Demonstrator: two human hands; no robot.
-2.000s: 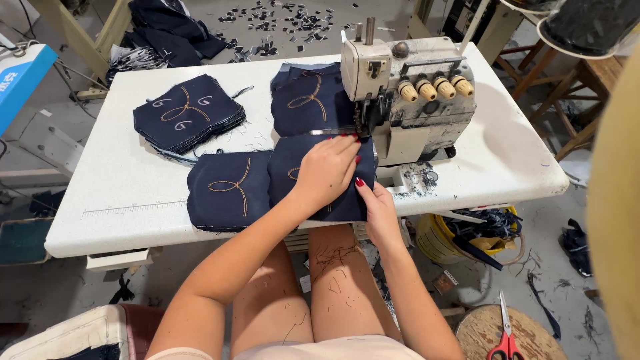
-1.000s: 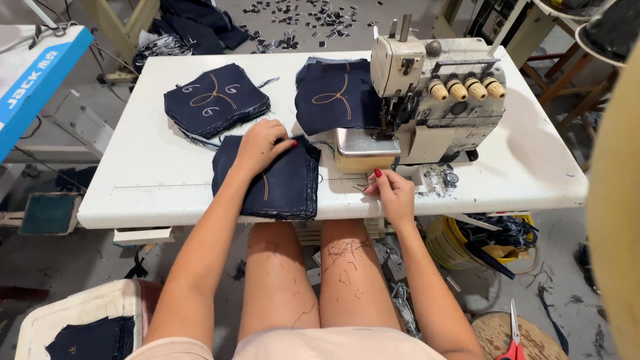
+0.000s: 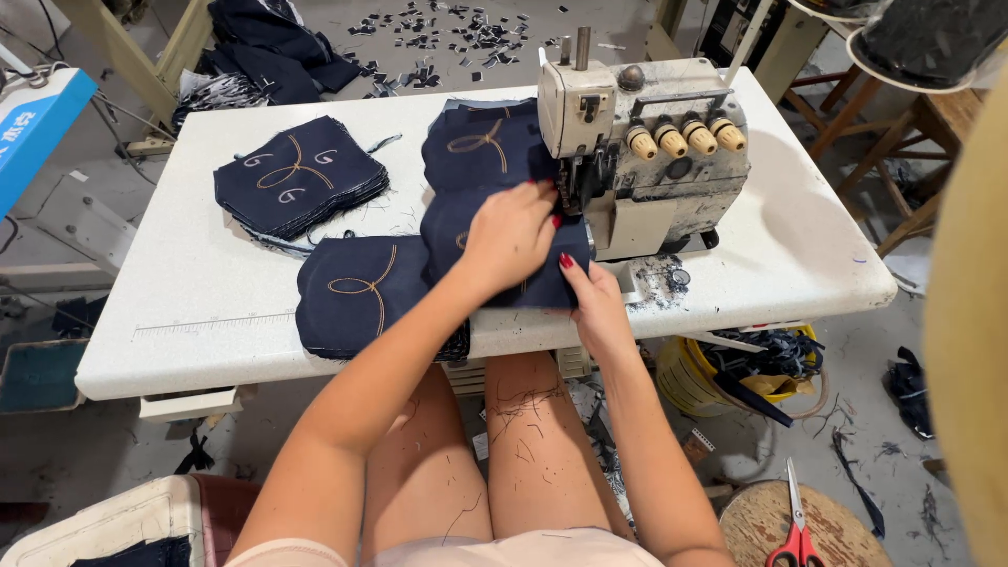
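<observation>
A navy denim piece with tan stitching [image 3: 453, 224] lies at the needle area of the overlock sewing machine [image 3: 654, 157]. My left hand [image 3: 512, 236] lies palm down on it, fingers near the presser foot. With thumb on top, my right hand [image 3: 594, 295] grips its near right edge. Behind the machine head rests another stitched navy piece [image 3: 472, 150]. To the left, a stack of navy pieces [image 3: 354, 291] reaches the table's front edge, partly beneath the held piece. A stack with chalk marks [image 3: 295, 177] sits farther back.
The white sewing table [image 3: 213, 339] bears a printed ruler. Lint lies beside the machine. Below right are a yellow basket of scraps [image 3: 685, 378] and red-handled scissors [image 3: 795, 520] on a round wooden stool [image 3: 748, 512]. A white container [image 3: 118, 528] stands lower left. Fabric scraps litter the floor.
One second ago my left hand was on the near stack and my right hand by the machine's front plate. Now both hands are on a navy piece at the machine, covering that plate.
</observation>
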